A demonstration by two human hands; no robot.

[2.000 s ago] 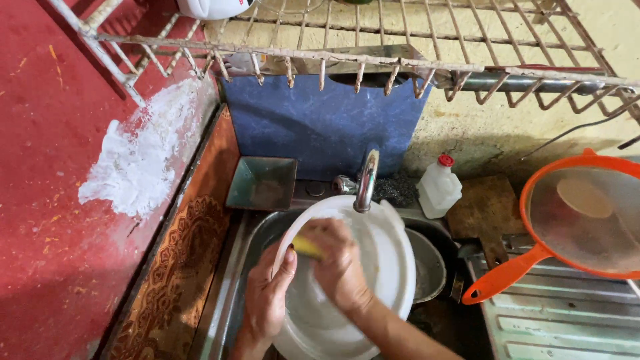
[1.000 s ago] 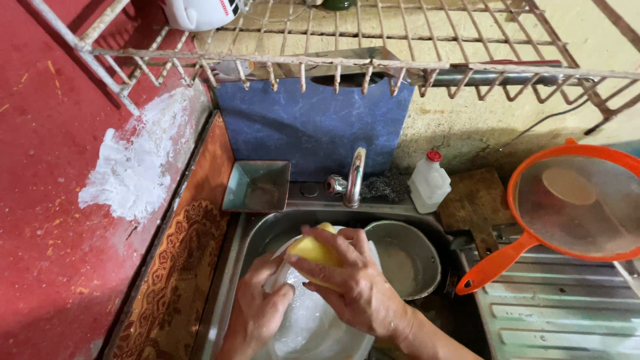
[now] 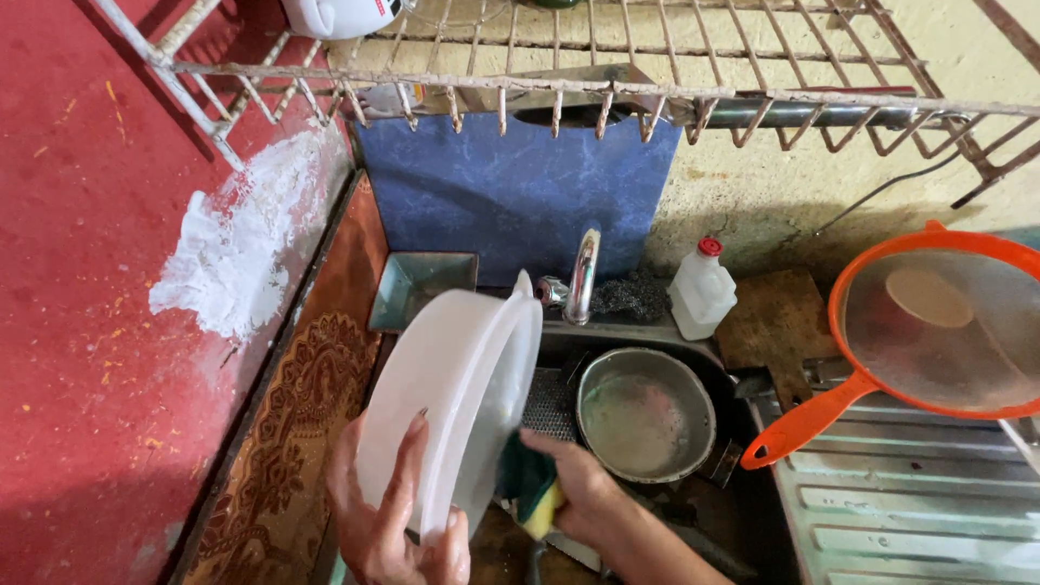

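Note:
A white plastic tub [image 3: 431,382] is tilted on its side over the left part of the sink, its mouth facing right. My left hand [image 3: 398,504] grips it from below, fingers on the outer wall and thumb near the rim. In my right hand [image 3: 581,487] is a yellow and green sponge [image 3: 532,487], with the dark green side toward the tub's inside. A metal pot [image 3: 646,414] with cloudy water stands in the sink, right of the tub. Behind the tub rises a chrome faucet [image 3: 583,276], with a dark scouring pad [image 3: 630,296] beside it.
A teal square dish [image 3: 426,280] sits at the back left. On the right are a red-capped plastic bottle [image 3: 704,292], a wooden board [image 3: 772,325] and an orange-rimmed strainer [image 3: 861,390] over the ribbed drainboard [image 3: 910,504]. A rusty wire rack [image 3: 504,81] hangs above.
The tub has turned from facing up to standing on its side, and more of the pot shows. My right hand has moved right with the sponge, whose green side now shows.

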